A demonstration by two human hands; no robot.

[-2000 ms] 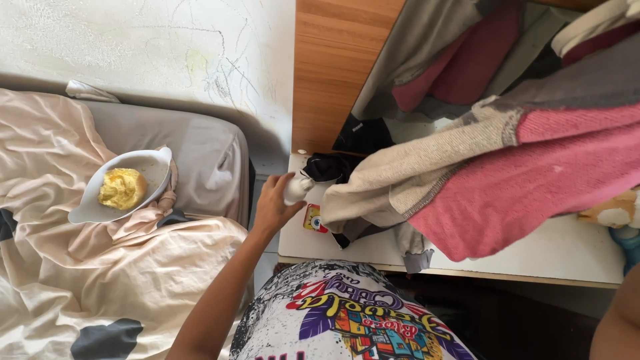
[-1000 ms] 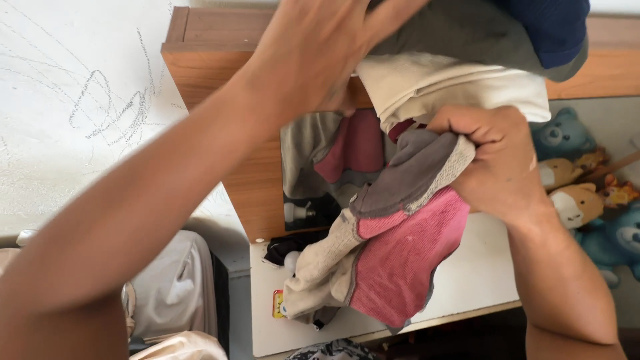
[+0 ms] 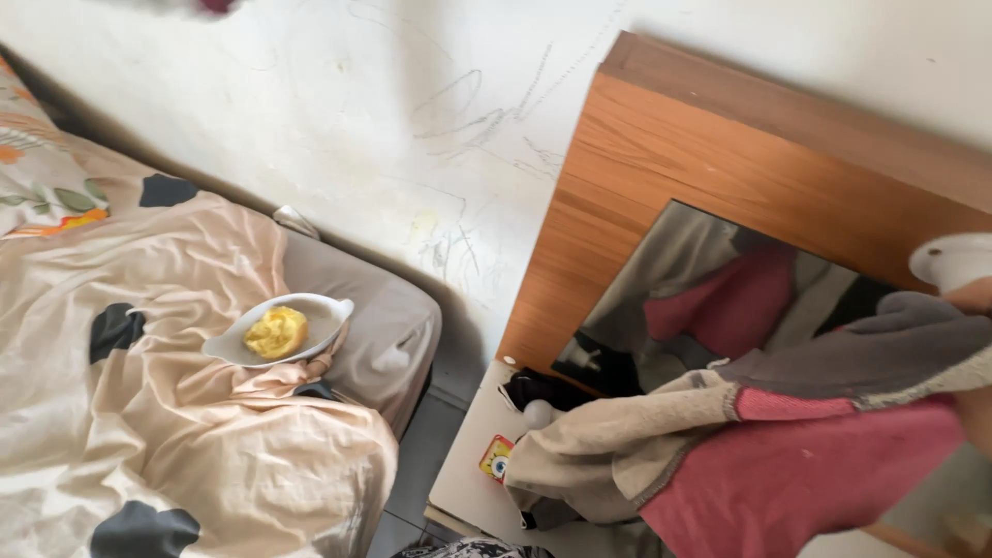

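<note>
A grey, beige and pink garment (image 3: 775,442) stretches from the right edge down over the white shelf top (image 3: 465,484). At the right edge, my right hand (image 3: 970,298) shows only in part, with the garment's grey upper end bunched at it; most of the fingers are cut off. My left hand is out of view. Beside the garment's lower end lie a black cloth (image 3: 542,389), a small whitish round thing (image 3: 537,414) and a red-edged card with a yellow cartoon face (image 3: 496,459). A white object (image 3: 953,260), partly cut off, is just above my right hand.
A wooden frame holds a mirror (image 3: 697,302) behind the garment and reflects it. On the left, a bed with a crumpled peach sheet (image 3: 186,434) bears a white dish (image 3: 318,314) with yellow food (image 3: 276,332). Grey tiled floor (image 3: 415,446) separates bed and shelf.
My left hand, in front of the upper shelf a second ago, has left the view. The view has swung left, bringing the bed back in. The garment is still by my right hand.
</note>
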